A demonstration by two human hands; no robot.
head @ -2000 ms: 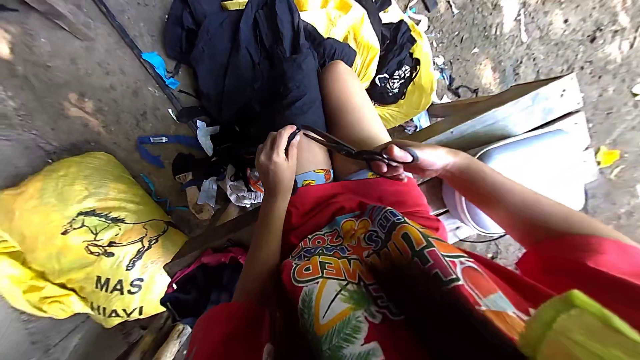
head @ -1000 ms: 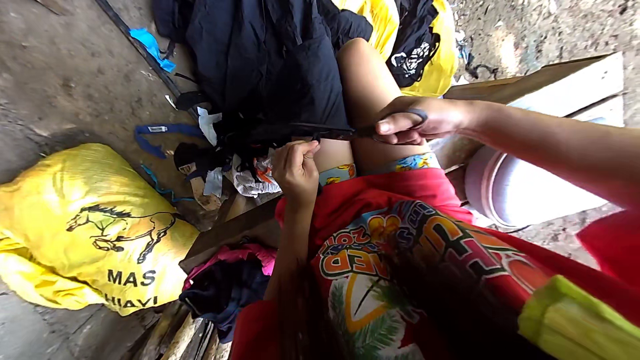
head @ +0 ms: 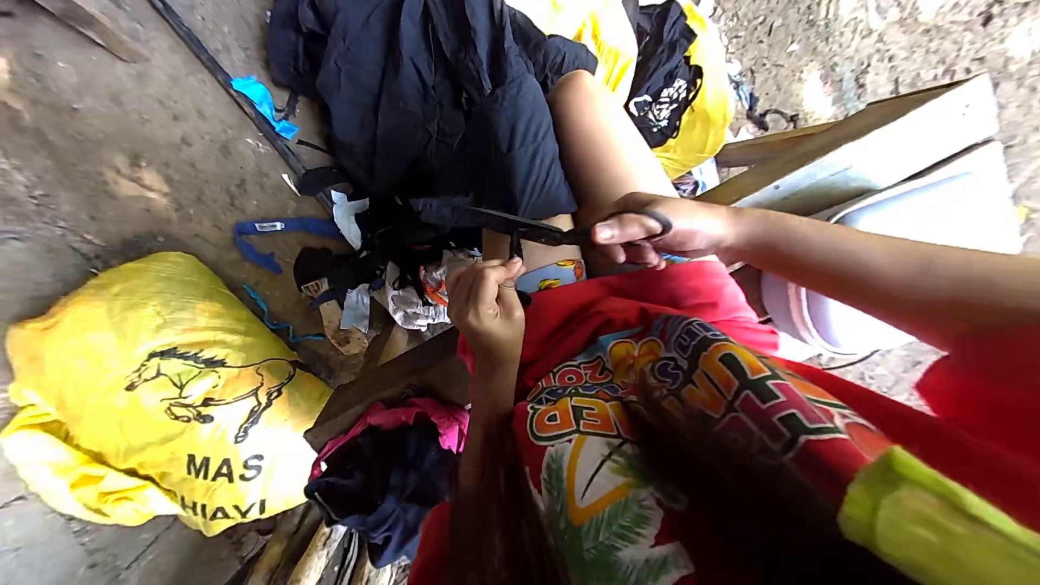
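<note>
My right hand [head: 650, 231] grips a pair of dark scissors [head: 528, 226] by the handles, over my lap, with the blades pointing left. Below the blades, my left hand [head: 487, 301] pinches a small piece of dark cloth [head: 516, 244] between thumb and fingers. The lower part of that piece is hidden by the fingers. Beyond my hands a large black cloth [head: 439, 106] lies over one leg and falls to the ground. Cloth scraps [head: 414, 296] are heaped left of my left hand.
A full yellow sack [head: 179, 366] with a printed horse stands at left. Dark and pink cloth [head: 390, 471] lies beside the wooden bench [head: 398, 374]. At right are a white container [head: 812, 317] and a wooden board [head: 861, 179]. Another yellow sack [head: 707, 97] with black cloth lies at the top.
Two seconds ago my left hand was at the far end of the scissors; it now pinches dark cloth below the blades. The scissors stay in my right hand.
</note>
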